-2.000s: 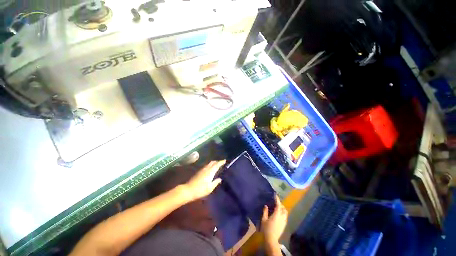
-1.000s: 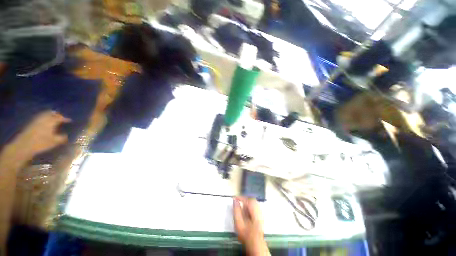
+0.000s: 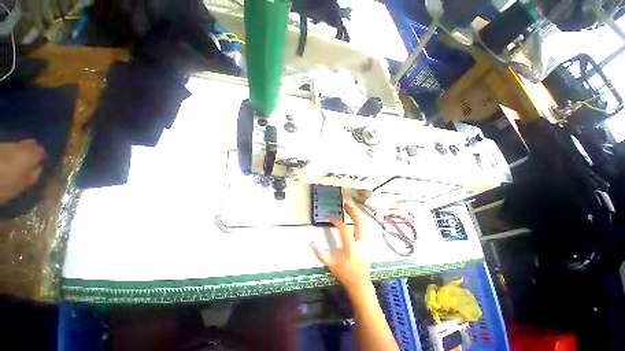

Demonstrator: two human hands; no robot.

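Note:
The smartphone (image 3: 327,203), its screen lit, lies on the white machine table right of the needle area. My right hand (image 3: 345,250) is spread, with fingertips at the phone's lower right edge; it holds nothing. My left hand (image 3: 20,168) is at the left picture edge, partly cut off, on a dark navy fabric piece (image 3: 41,113) on the brown side table. Whether its fingers grip the fabric cannot be told. The white sewing machine (image 3: 404,154) stands behind the phone, its presser foot area (image 3: 279,188) left of the phone.
Scissors (image 3: 399,233) with reddish handles lie right of the phone. Stacked navy pieces (image 3: 127,116) lie at the table's left. A green tube (image 3: 266,55) stands above the machine head. A blue basket (image 3: 490,301) with a yellow bag (image 3: 452,300) is below the table's green front edge (image 3: 226,286).
The view has swung from lap and basket to table and side table. My hands have left the navy fabric on the lap; the left is at the side table, the right at the phone, whose screen is now lit.

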